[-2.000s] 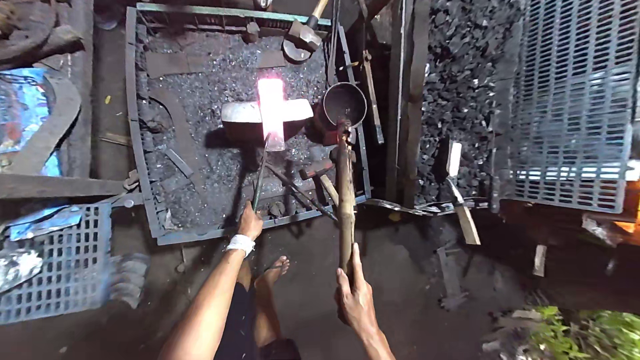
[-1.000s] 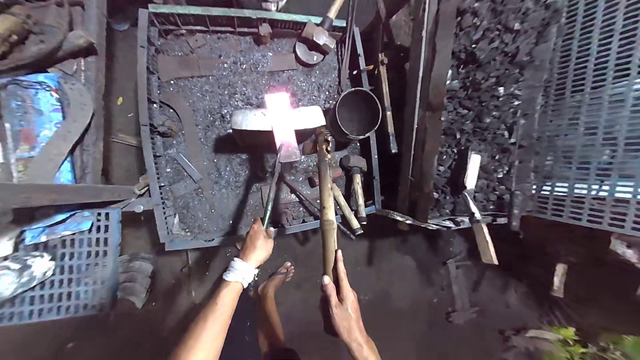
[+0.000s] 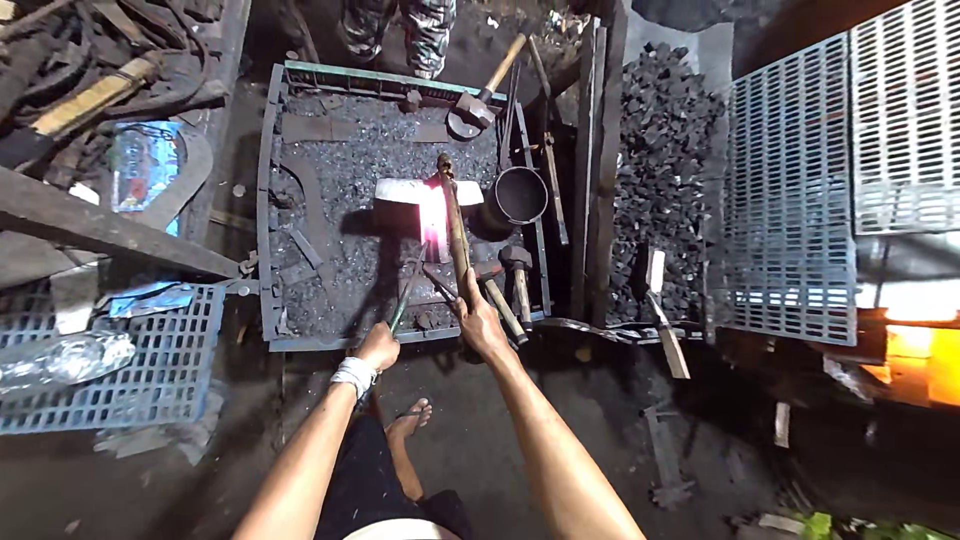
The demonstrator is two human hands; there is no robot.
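My left hand (image 3: 377, 346), with a white wrap at the wrist, is closed around the green handle of a pair of tongs (image 3: 409, 292). Their far end meets a glowing hot metal piece (image 3: 433, 225), which lies over a pale anvil block (image 3: 397, 191). My right hand (image 3: 480, 324) grips a brown wooden stick (image 3: 454, 217), probably bamboo, its dark far end above the block, beside the glowing piece. Just right of the block stands a round dark pot (image 3: 521, 195). Nearer to me lie a hammer (image 3: 517, 262) and another wooden handle (image 3: 506, 311).
A scale-strewn tray (image 3: 264, 225) surrounds the block, with a sledgehammer (image 3: 474, 112) at its back. Someone's trousered legs (image 3: 427, 34) stand behind it. Charcoal (image 3: 660, 142) fills a bin at right, near plastic grates (image 3: 787, 202) and an orange glow (image 3: 915, 352). Scrap metal lies at left.
The stick in my right hand has moved from right of the block to over it, close beside the glowing piece. The other person's legs now show at the top. The view has shifted.
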